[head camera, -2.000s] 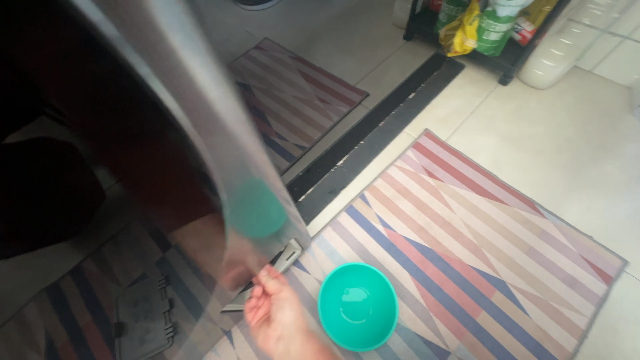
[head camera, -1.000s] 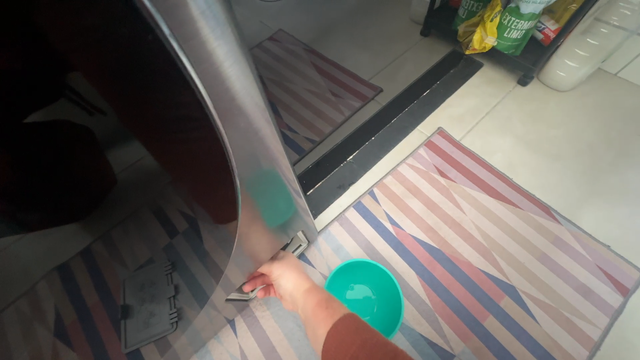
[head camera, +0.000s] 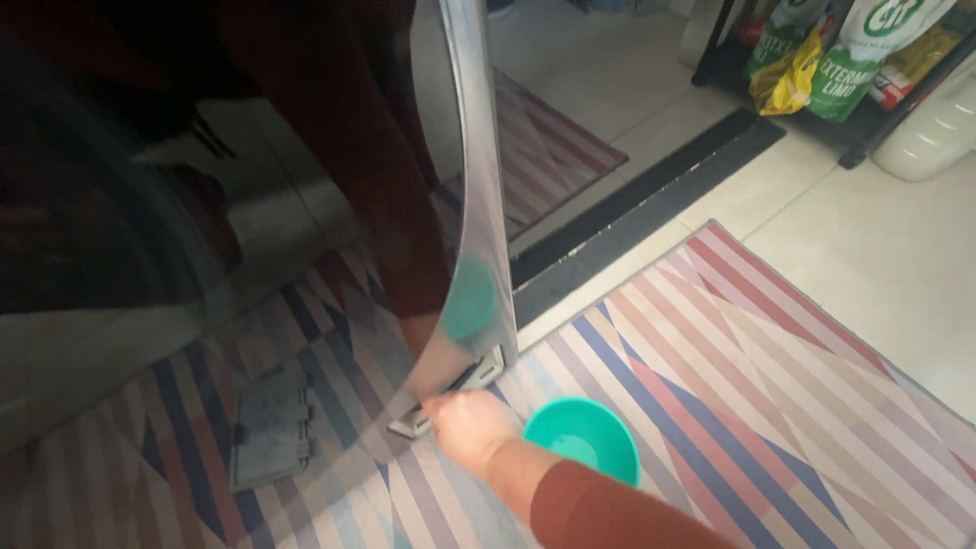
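Observation:
My right hand (head camera: 469, 427), in a rust-red sleeve, reaches to a rectangular opening with a pale frame (head camera: 492, 366) at the lower corner of a glossy appliance front (head camera: 488, 191). Its fingertips are at the opening; whether they grip something inside cannot be seen. Just right of the wrist, a green bowl (head camera: 602, 427) stands on the striped mat, partly covered by my forearm. A grey plastic cover with hinge tabs (head camera: 271, 435) shows at the lower left. The appliance surface mirrors the bowl and my arm. My left hand is out of view.
A striped mat (head camera: 709, 366) lies on pale floor tiles (head camera: 801, 206). A dark strip (head camera: 633, 229) runs along the appliance. At the upper right stands a low black cart (head camera: 869, 133) with cleaning pouches (head camera: 842, 84), beside a translucent plastic container (head camera: 926, 141).
My right hand was beside the opening two seconds ago and now reaches to it, with the forearm passing in front of the bowl. The view has shifted closer.

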